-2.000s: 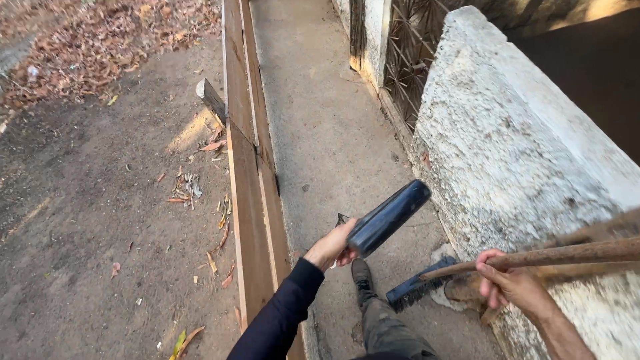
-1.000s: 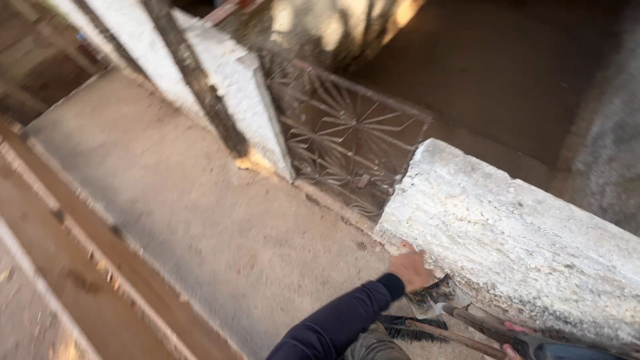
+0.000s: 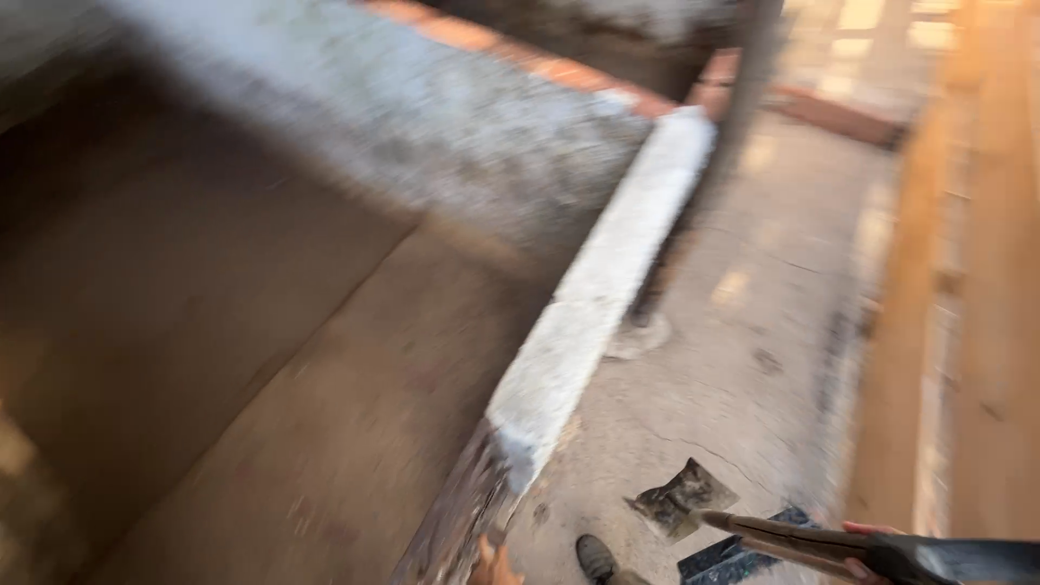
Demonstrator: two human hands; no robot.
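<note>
My left hand [image 3: 494, 562] is at the bottom edge of the view, at the near end of the white wall, against the brown metal gate [image 3: 455, 508]; blur hides how its fingers lie. At the lower right my right hand [image 3: 868, 561] is closed around the wooden handles of a shovel and a broom, partly hidden by a thick dark handle end [image 3: 959, 559]. The shovel's worn metal blade [image 3: 682, 497] hangs low over the concrete path. Under its shaft lies the broom's dark bluish head [image 3: 735, 561].
A narrow white-topped wall [image 3: 601, 268] runs away between the path [image 3: 715, 390] and a lower brown floor [image 3: 325, 431]. Long wooden boards [image 3: 898, 341] line the path's right side. A shoe [image 3: 596, 557] stands on the path. A red brick edge [image 3: 841, 118] crosses farther ahead.
The view has swung strongly round to look along the wall. The dark cylindrical piece was in my left hand two seconds ago; now it is by my right hand, and my left is at the gate.
</note>
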